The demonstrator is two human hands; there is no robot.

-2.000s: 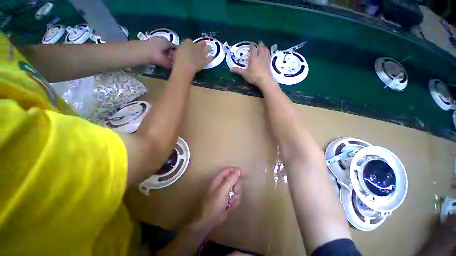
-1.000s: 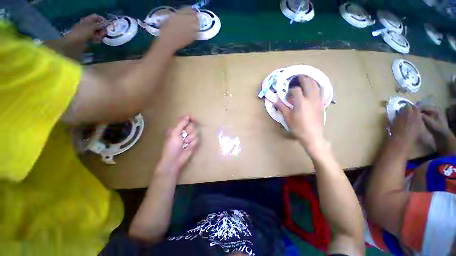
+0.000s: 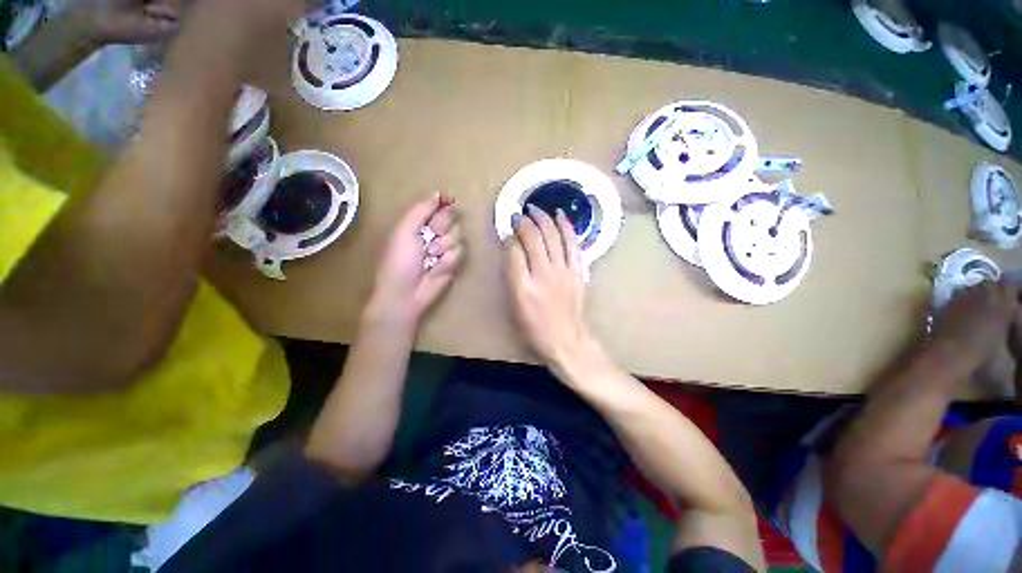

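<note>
A white housing with a glossy black centre [image 3: 603,207] lies on the brown tabletop in front of me. My right hand [image 3: 547,263] rests on its lower left part, with fingertips over the black centre. The view does not show whether the fingers grip it. My left hand [image 3: 418,255] is to the left, just above the tabletop, curled around small white pieces [image 3: 428,236] that show between the fingers. To the right, several slotted white housings [image 3: 756,249] with pale blue strips lie overlapping.
A neighbour's arm in a yellow shirt [image 3: 123,448] reaches across the left, beside black-centred housings [image 3: 297,208]. A slotted housing [image 3: 344,62] lies at the upper left. A second neighbour's hands [image 3: 975,325] hold a housing at right. The green conveyor [image 3: 717,28] runs along the back.
The black-centred housing has moved left from the stack to in front of me, with my right hand still at it. The stack's slotted housings are now uncovered. My left hand still holds the white pieces.
</note>
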